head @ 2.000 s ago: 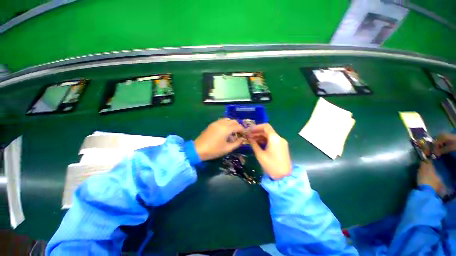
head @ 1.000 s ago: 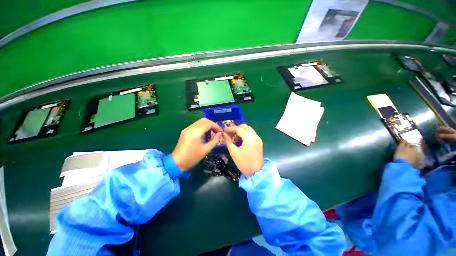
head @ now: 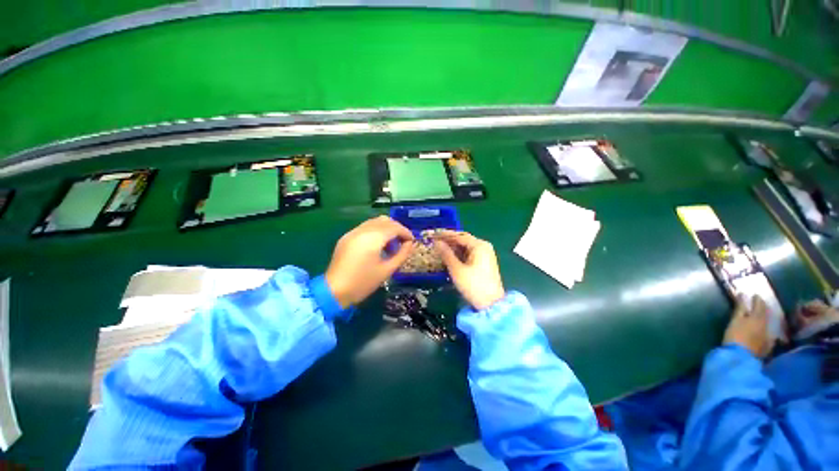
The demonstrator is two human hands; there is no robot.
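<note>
A blue parts bin (head: 425, 217) stands in front of me with a heap of small tan components (head: 422, 258) in it. My left hand (head: 366, 260) is over the bin's left side and my right hand (head: 471, 265) over its right side. Both are bare, with thumb and fingertips pinched close together above the heap. Something tiny and dark seems to be between the fingertips, but it is too small to make out, and I cannot tell which hand holds it. A pile of small dark components (head: 417, 314) lies on the dark green bench just below the bin.
Open tablet units (head: 426, 178) lie in a row along the far side. Lined sheets (head: 138, 342) lie left, partly under my left sleeve. Pale sheets (head: 557, 239) lie right of the bin. At the right, another person's hand (head: 750, 325) is at an open unit (head: 733, 262).
The view has shifted a little. My hands have moved slightly apart, so more of the tan heap shows in the bin. The other person's hands have moved along the unit at the right.
</note>
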